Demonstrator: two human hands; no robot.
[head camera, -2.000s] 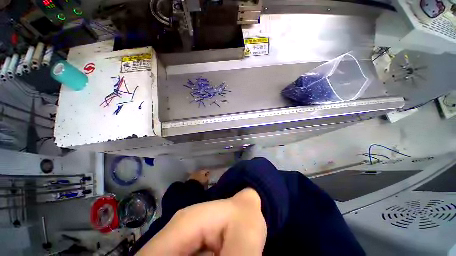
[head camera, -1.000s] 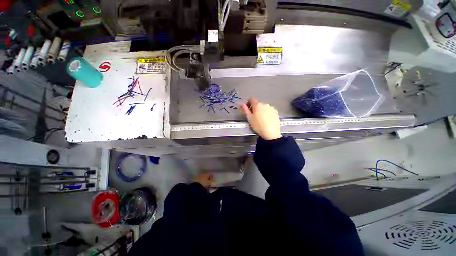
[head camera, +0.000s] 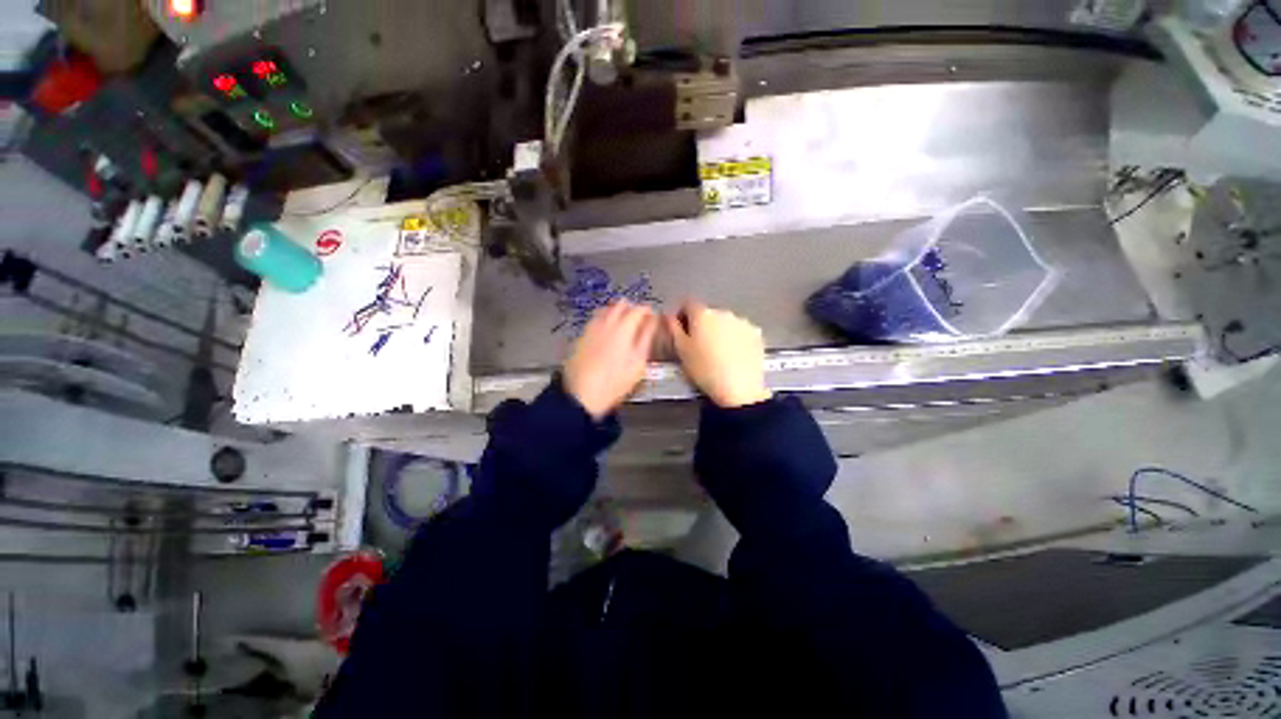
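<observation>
Short blue cut wire pieces (head camera: 597, 291) lie in a loose pile in the metal collection tray (head camera: 766, 260), just beyond my hands. My left hand (head camera: 613, 357) and my right hand (head camera: 722, 354) are side by side at the tray's front edge, bare, fingertips close together. Between the fingertips there is a small dark spot; I cannot tell whether either hand holds something. A clear plastic bag (head camera: 997, 270) lies open in the tray to the right, with a mass of blue pieces (head camera: 864, 301) in its left end.
A machine head (head camera: 528, 232) with pale tubes hangs above the pile. At left, the white cover (head camera: 295, 368) bears a teal cylinder (head camera: 280, 259) and a few red and blue wires (head camera: 386, 305). A pale ruler strip (head camera: 983, 348) runs along the tray front. A red coil (head camera: 346, 597) is low left.
My left hand has come up from below to the tray beside my right hand. My right hand has stayed near the pile. The view has shifted, and more blue pieces show inside the bag's open part.
</observation>
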